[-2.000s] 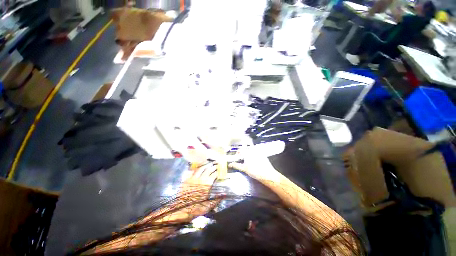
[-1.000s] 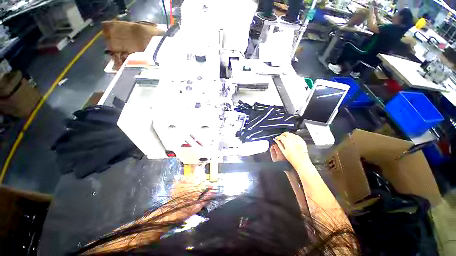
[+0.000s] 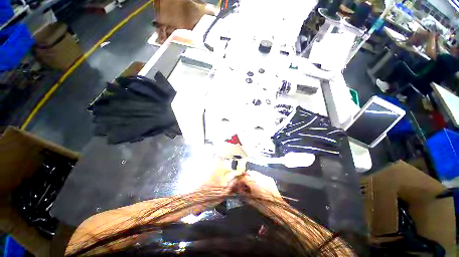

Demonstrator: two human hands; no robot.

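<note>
The white sewing machine [image 3: 241,85] is overexposed at the centre, with a small red mark [image 3: 233,139] above my fingers. My left hand [image 3: 217,173] and my right hand [image 3: 257,181] are close together in front of the needle area. A dark fabric strip [image 3: 302,176] runs from my fingertips to the right along the table. Glare and strands of hair cover the fingers, so their grip cannot be made out. A white rounded plate [image 3: 298,159] lies just right of the needle area.
Plain black cut pieces [image 3: 135,109] are fanned left of the machine. White-lined black pieces [image 3: 311,131] lie right of it, near a control panel [image 3: 376,120]. Open cartons stand at left [image 3: 35,138] and right [image 3: 417,183], holding black material. A person [image 3: 417,70] sits at the upper right.
My right hand has moved left from the white-lined pile to beside my left hand at the needle area. The dark strip now trails to the right. The view has shifted, showing more of the left carton.
</note>
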